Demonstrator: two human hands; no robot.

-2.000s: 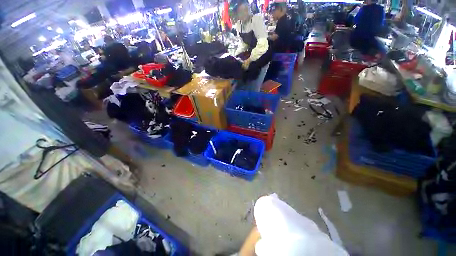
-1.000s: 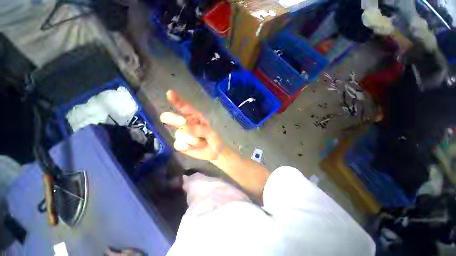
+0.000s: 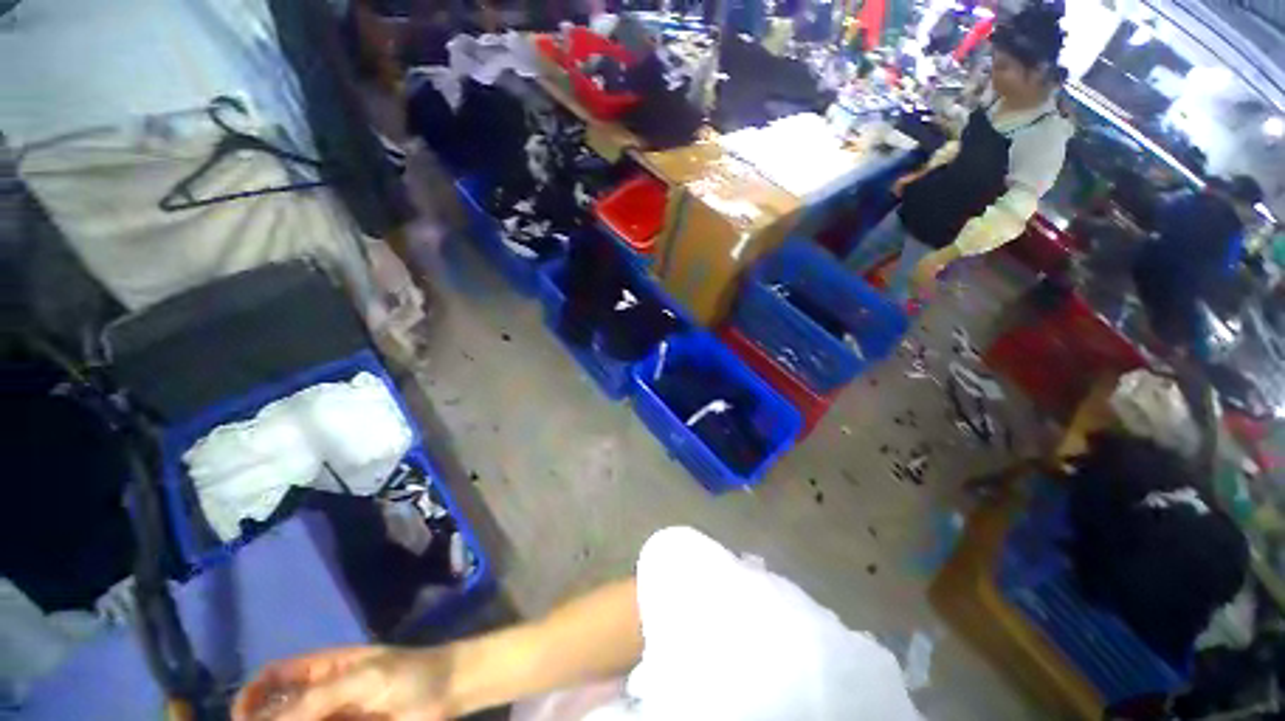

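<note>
My right hand (image 3: 338,687) is at the bottom left, partly cut off by the lower edge, with the bare forearm coming from a white sleeve. It is over the near part of the purple-blue ironing table (image 3: 275,599). The iron's brown handle end (image 3: 182,709) shows just left of my fingertips, below a thick dark hose (image 3: 152,563). The rest of the iron is hidden or out of the picture. Whether my fingers touch or hold anything cannot be told. My left hand is not in view.
A blue crate (image 3: 479,575) with white and dark pieces stands beside the table. More blue crates (image 3: 722,472) and a cardboard box (image 3: 733,211) stand on the floor. A person (image 3: 972,176) stands behind them. A black hanger (image 3: 240,169) hangs against pale cloth at left.
The view has swung up and away from the table since one second ago. My right hand, then raised with fingers spread, is now low at the left by the iron's handle.
</note>
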